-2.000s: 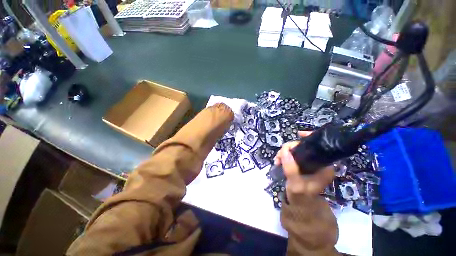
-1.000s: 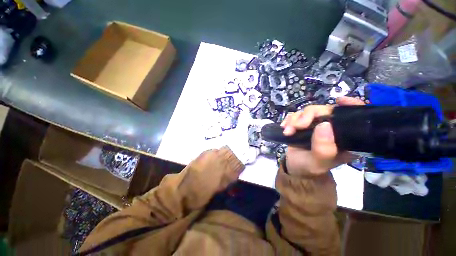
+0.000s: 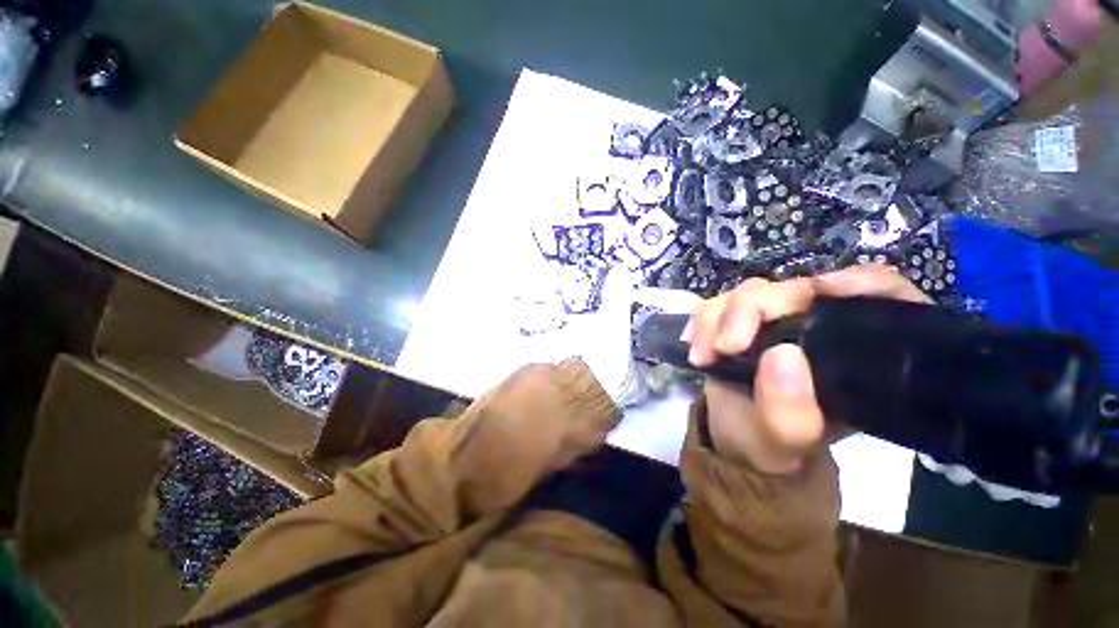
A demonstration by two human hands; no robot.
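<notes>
My right hand (image 3: 767, 368), bare, grips the thick black electric screwdriver (image 3: 957, 374), held nearly level with its tip pointing left. My left hand (image 3: 623, 356), in a pale glove, is mostly hidden by its brown sleeve and the driver. It holds a small metal plate part (image 3: 646, 321) at the driver's tip; the part is partly covered. A pile of silver and black plate parts (image 3: 728, 194) and round multi-hole parts (image 3: 776, 211) lies on the white sheet (image 3: 485, 233) just beyond my hands.
An open cardboard tray (image 3: 350, 117) stands left of the sheet. A blue bin (image 3: 1025, 288), a clear plastic bag (image 3: 1025, 178) and a metal fixture (image 3: 939, 86) are at the right. Cartons (image 3: 86, 478) with parts stand below the bench at left. A black round object (image 3: 98, 64) lies far left.
My left hand has come back from the pile towards me with a part. The driver has swung level and its tip has met the part. The view has tilted down.
</notes>
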